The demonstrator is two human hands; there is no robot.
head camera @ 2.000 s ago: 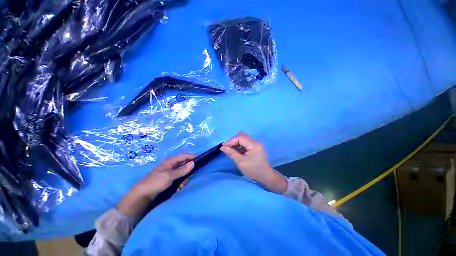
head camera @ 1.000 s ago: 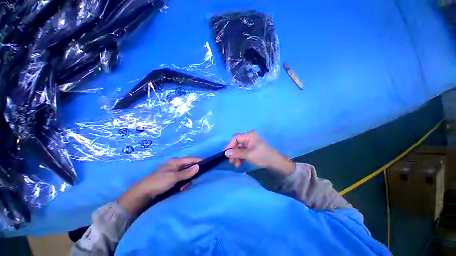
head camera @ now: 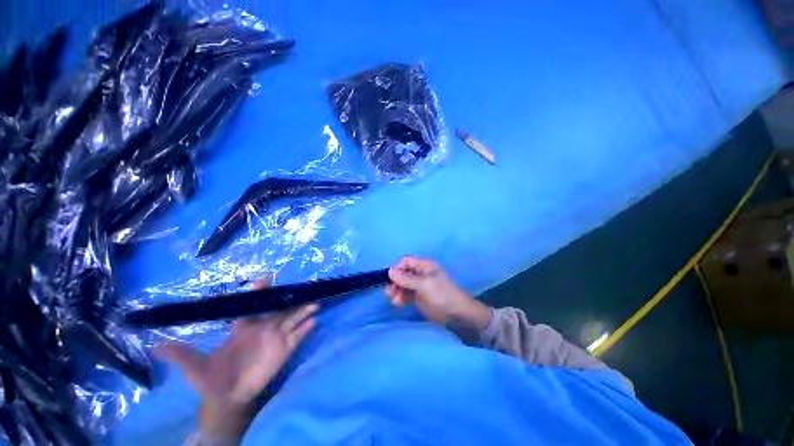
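A long, slim black moulded part [head camera: 252,301] extends leftward from my right hand, above the table edge. My right hand [head camera: 425,287] pinches its right end between thumb and fingers. My left hand [head camera: 248,353] is spread open below the part, slightly blurred, with a fingertip showing above the part's far edge; whether it touches the part is unclear. Another black bent part [head camera: 283,189] lies on the table among clear poly bags [head camera: 305,228]. A squarish clear bag of black plugs [head camera: 387,109] lies beyond, its mouth open.
A large heap of bagged black parts [head camera: 104,157] covers the left of the blue-sheeted table [head camera: 557,104]. A short tan stick, maybe a marker or knife [head camera: 476,147], lies right of the plug bag. A brown carton [head camera: 756,266] stands on the dark green floor at right, beyond a yellow line.
My left hand has let go of its grip and opened, palm showing. The held part now points left, more level and fully exposed. The view has shifted slightly.
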